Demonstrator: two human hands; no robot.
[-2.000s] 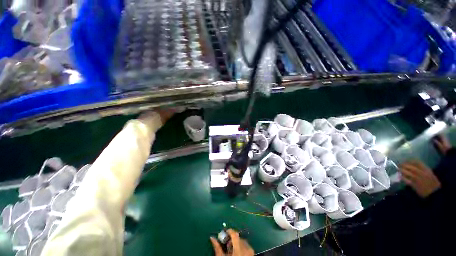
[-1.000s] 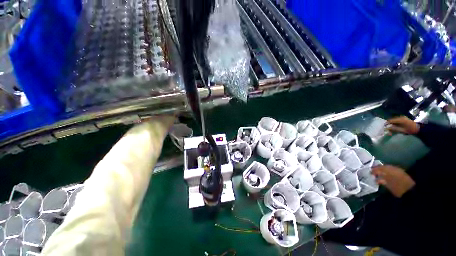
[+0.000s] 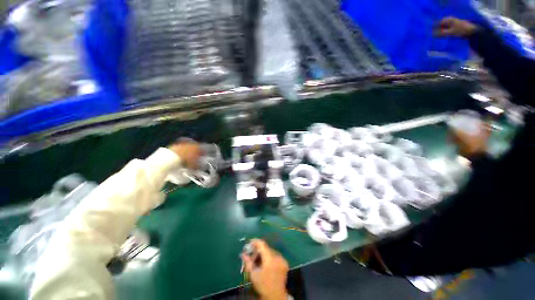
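The picture is blurred. My left hand (image 3: 189,153), in a cream sleeve, is closed on a white plastic housing (image 3: 206,171) left of the white screw feeder (image 3: 258,140). My right hand (image 3: 268,269) is at the bottom centre and pinches a small metallic unit (image 3: 249,251) at the fingertips. A dark blurred shape, seemingly the hanging screwdriver, is in front of the feeder. Many white housings (image 3: 363,170) stand grouped right of the feeder. One (image 3: 327,224) at the near edge shows parts inside, with thin wires beside it.
More white housings (image 3: 44,220) are at the left. A shiny object (image 3: 138,249) lies by my left sleeve. Another person's dark-sleeved arms reach in from the right, one hand (image 3: 469,137) at a housing. Behind the dark green belt (image 3: 352,105) are a metal rail and blue bins (image 3: 387,35).
My left hand has drawn a housing from the belt towards me. My right hand has come back into view with the small unit. The other person's one arm has risen towards the blue bin.
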